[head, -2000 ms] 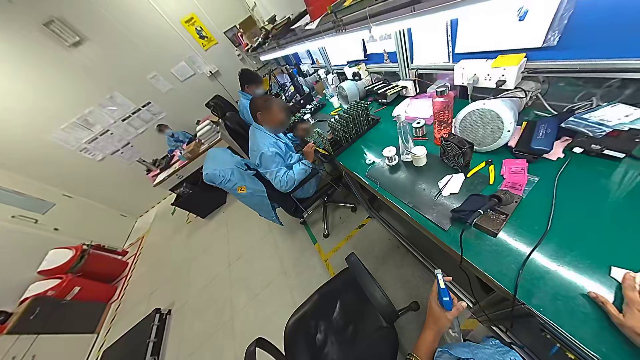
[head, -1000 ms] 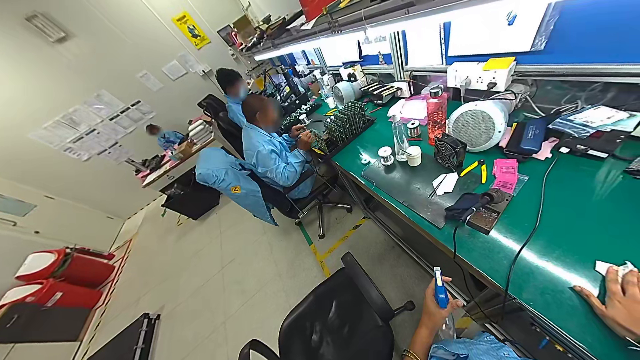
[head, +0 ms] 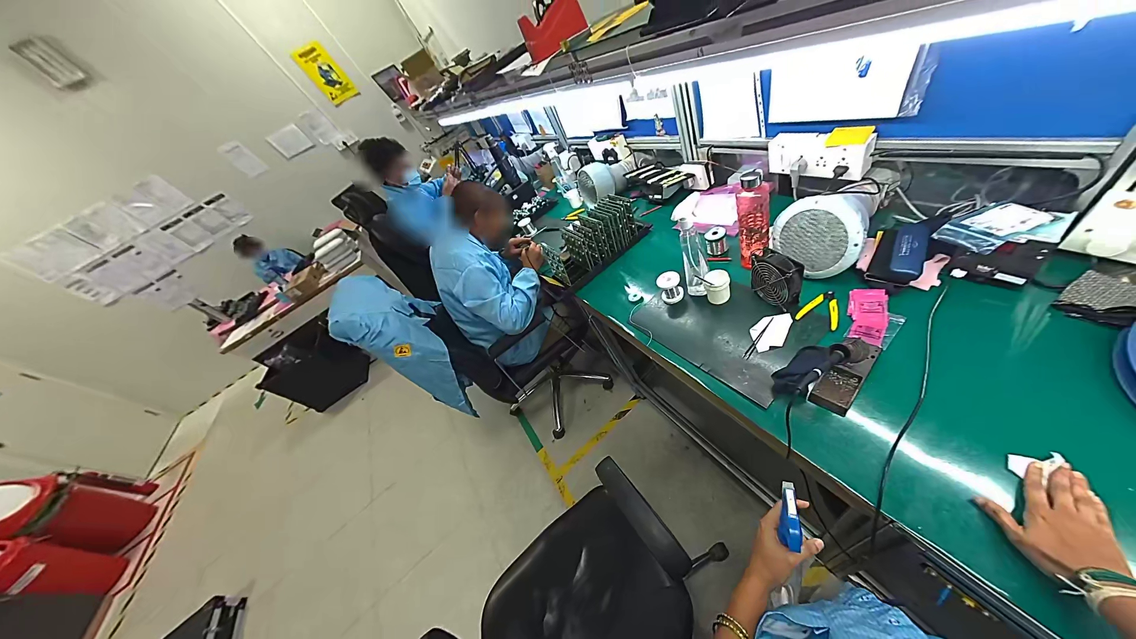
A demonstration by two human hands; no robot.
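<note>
My left hand (head: pixel 774 546), low in the view beside the bench edge, is closed around a spray bottle (head: pixel 789 519) with a blue and white top and a clear body. My right hand (head: pixel 1061 524) lies palm down at the far right on the green bench mat (head: pixel 958 426), its fingers pressing a crumpled white wipe (head: pixel 1034 466). Left of that hand, a black cable (head: pixel 907 422) runs over the mat. Beyond the cable a black-handled tool (head: pixel 812 366) rests by a dark metal block (head: pixel 843 380), near pink packets (head: pixel 868 315) and yellow-handled cutters (head: pixel 821 309).
A black chair (head: pixel 595 568) stands beside the bench. Farther along, a person in a blue coat (head: pixel 484 284) works at a rack of circuit boards (head: pixel 603 235). A round white fan unit (head: pixel 821 235), a red bottle (head: pixel 753 217) and a solder spool (head: pixel 670 287) stand on the bench.
My right hand stays on the wipe, which shows more plainly beyond the fingers than two seconds ago. The left hand keeps hold of the bottle. The seated person's head and arms have shifted.
</note>
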